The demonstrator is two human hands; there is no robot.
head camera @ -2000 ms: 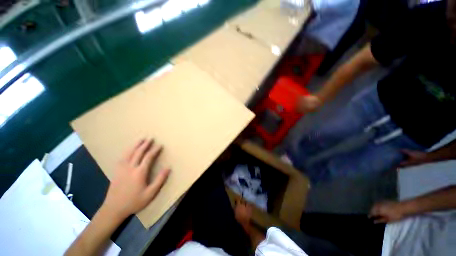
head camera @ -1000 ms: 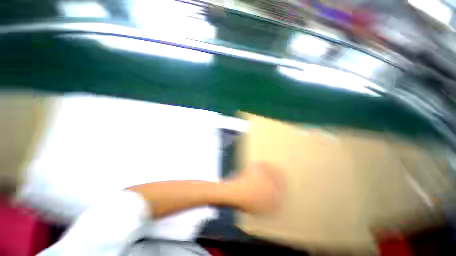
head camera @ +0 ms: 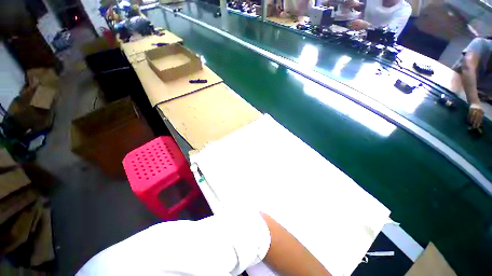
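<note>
The large white sheet (head camera: 286,178) lies on the bench in front of me, with a frayed edge. My left forearm, in a white sleeve, reaches over its near part, and the left hand is cut off by the bottom edge. My right hand is out of the picture. A thin white strip (head camera: 381,253) lies on the dark gap right of the sheet. A corner of a cardboard sheet (head camera: 431,264) shows at the bottom right.
A green conveyor (head camera: 345,156) runs beyond the bench. An open cardboard tray (head camera: 173,63) and a slim black part (head camera: 198,81) lie on cardboard to the left. A pink stool (head camera: 156,167) and a carton (head camera: 110,132) stand on the floor. People sit across the belt.
The view has swung from the right side over to the left. My left hand, earlier flat on the cardboard sheet, is now out of the picture. The pink stool and tray have come into view.
</note>
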